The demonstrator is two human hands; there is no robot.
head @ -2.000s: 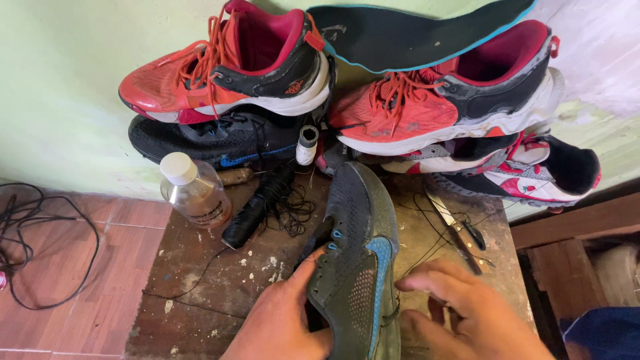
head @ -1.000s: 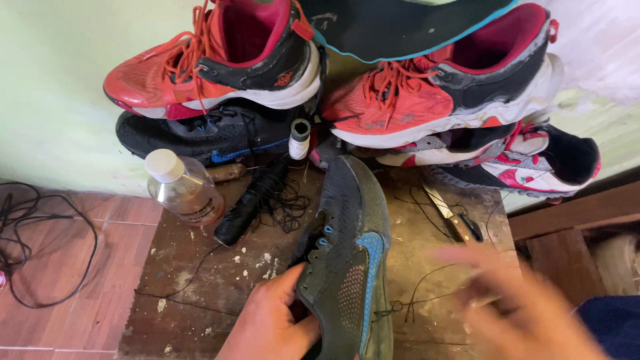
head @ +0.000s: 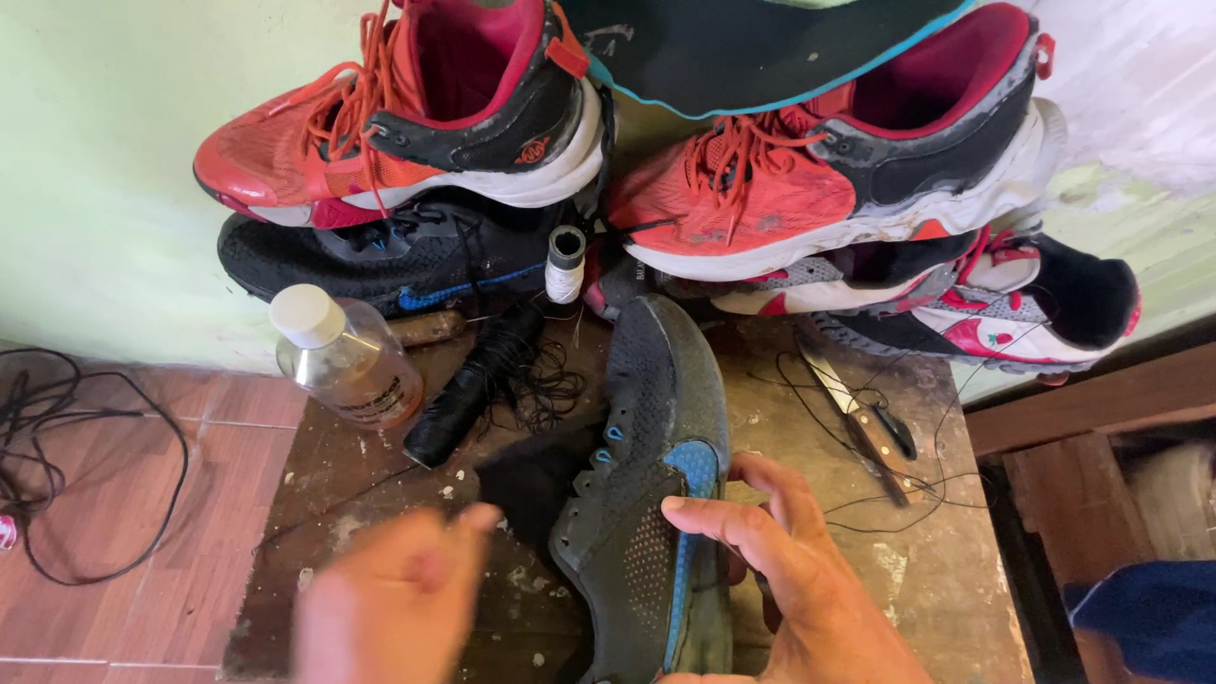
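A black sneaker with a blue swoosh (head: 655, 494) stands toe-away on a worn wooden table. My right hand (head: 788, 560) grips its side near the sole, thumb over the blue swoosh. To the left of the shoe my left hand (head: 399, 589) is blurred, raised off the shoe, its fingers curled; whether it holds anything is hard to tell. Black thread (head: 940, 494) trails over the table to the right of the shoe, near a wooden-handled knife (head: 869, 427). A spool of black thread (head: 465, 389) lies beyond my left hand, with a white thread spool (head: 564, 266) behind it.
A clear plastic bottle with a white cap (head: 351, 366) stands at the table's left. Red sneakers (head: 399, 123) rest on other shoes along the wall, with a black insole (head: 750, 57) across the top. A black cable (head: 142, 456) lies on the tiled floor.
My left hand has let go of the sneaker and moved off to its left. My right hand, away from the shoe a second ago, now holds its right side.
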